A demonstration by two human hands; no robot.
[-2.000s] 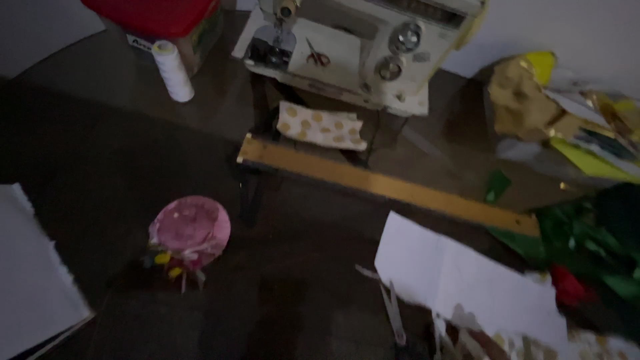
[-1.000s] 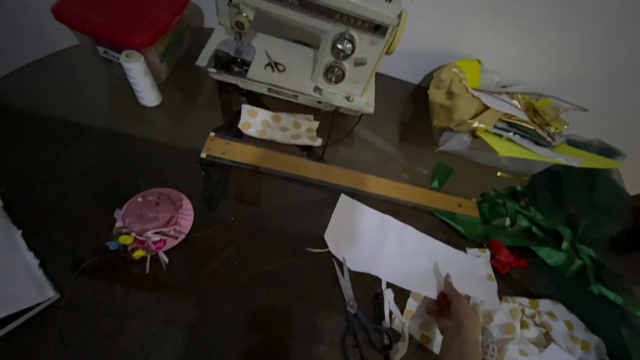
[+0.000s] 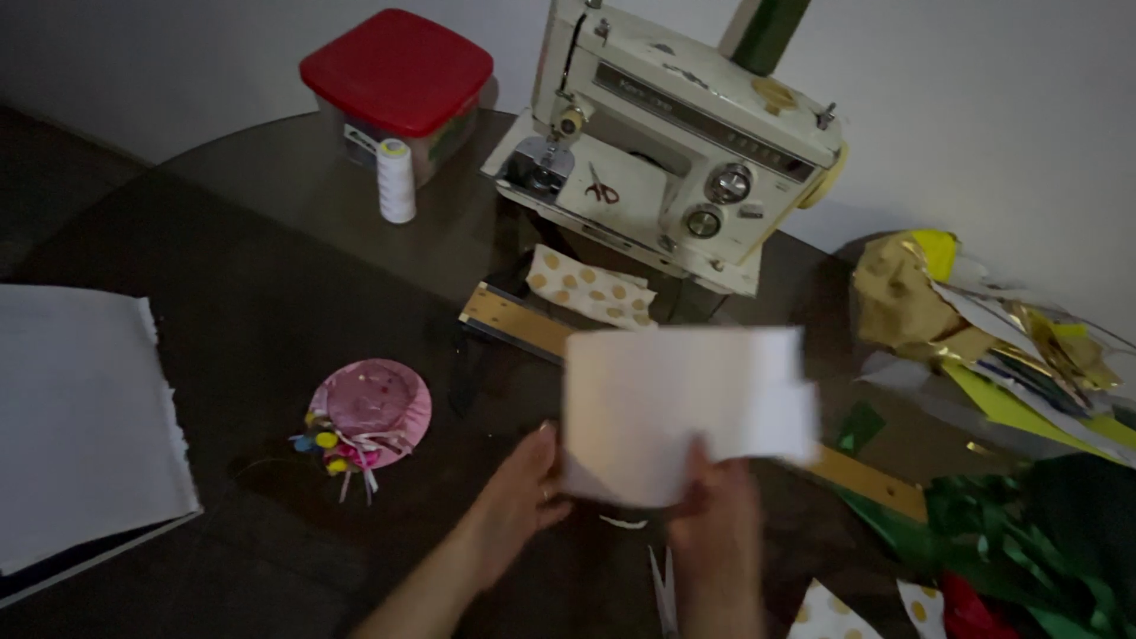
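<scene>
Both my hands hold a white sheet of paper [image 3: 666,399] up above the dark table, in front of the sewing machine [image 3: 683,133]. My left hand [image 3: 528,497] grips its lower left edge. My right hand [image 3: 719,497] is blurred and holds the lower edge with the thumb on top. Scissors [image 3: 661,586] lie beside my right forearm, partly hidden. A wooden ruler [image 3: 515,321] passes behind the paper. Beyond it lies a folded strip of white fabric with gold dots [image 3: 590,288]. A pink hat-shaped pincushion [image 3: 368,404] with pins sits left of my left hand.
A white thread cone [image 3: 396,182] stands by a red-lidded plastic box [image 3: 399,71]. Small red-handled scissors [image 3: 602,186] rest on the machine bed. At right are gold and yellow wrappings [image 3: 923,302] and green ribbon [image 3: 985,532]. A large white sheet [image 3: 80,417] lies at left.
The paper, which lay on the table by the scissors, is now lifted in both hands. My left hand has come into view; my right was at the paper's lower edge. The view has shifted.
</scene>
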